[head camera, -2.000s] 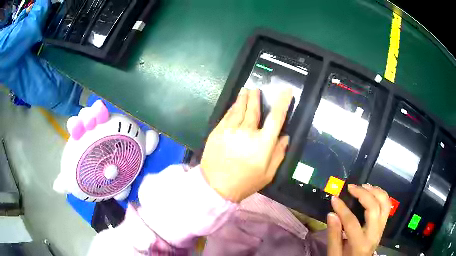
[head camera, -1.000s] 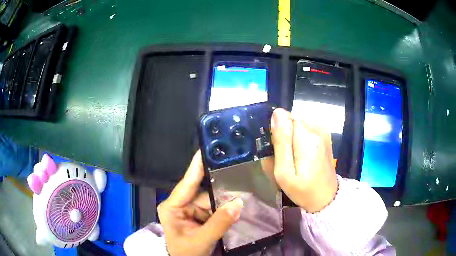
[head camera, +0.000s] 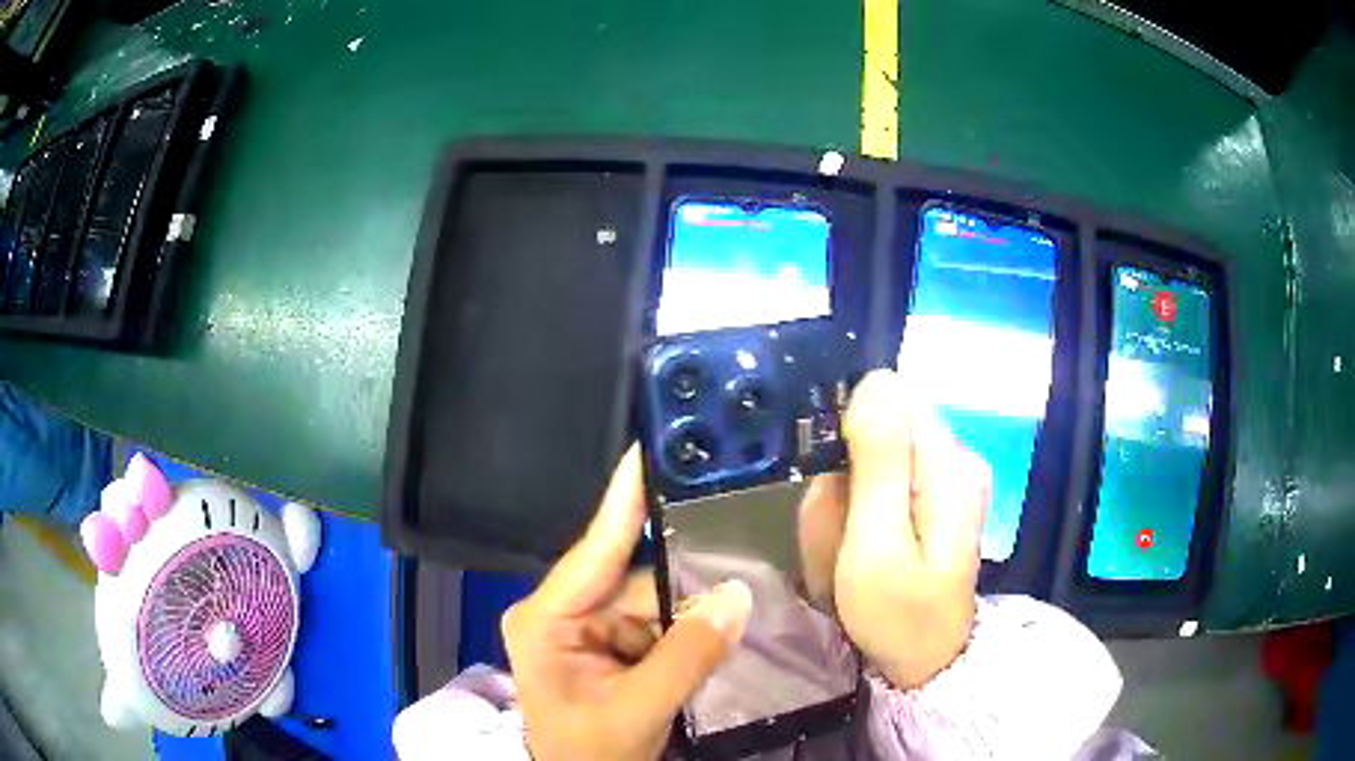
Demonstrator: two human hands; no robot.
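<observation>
A smartphone without back cover [head camera: 765, 595] is held back side up over the tray's front edge. Its blue camera block [head camera: 716, 409] has three large lenses, and the silvery battery below reflects pink sleeves. My left hand [head camera: 624, 639] grips the phone's left edge, thumb on the battery. My right hand [head camera: 907, 520] is at the right edge, fingertips at the board end beside small gold spots; what lies under them is hidden. The phone tray [head camera: 427, 342] has a bare left slot. Phones with lit blue screens [head camera: 981, 372] lie in two slots, and a teal one [head camera: 1147, 431] lies far right.
Another phone tray [head camera: 149, 283] lies at the left on the green surface [head camera: 327, 223]. A yellow stripe [head camera: 881, 75] is at the back. A white-pink cat-shaped fan [head camera: 223, 617] stands at the lower left. A blue sleeve [head camera: 52, 454] shows at the left edge.
Two seconds ago my hands touched screens in the tray; the leftmost phone is now lifted and turned over. Since one second ago, the third screen has turned blue and the fourth teal.
</observation>
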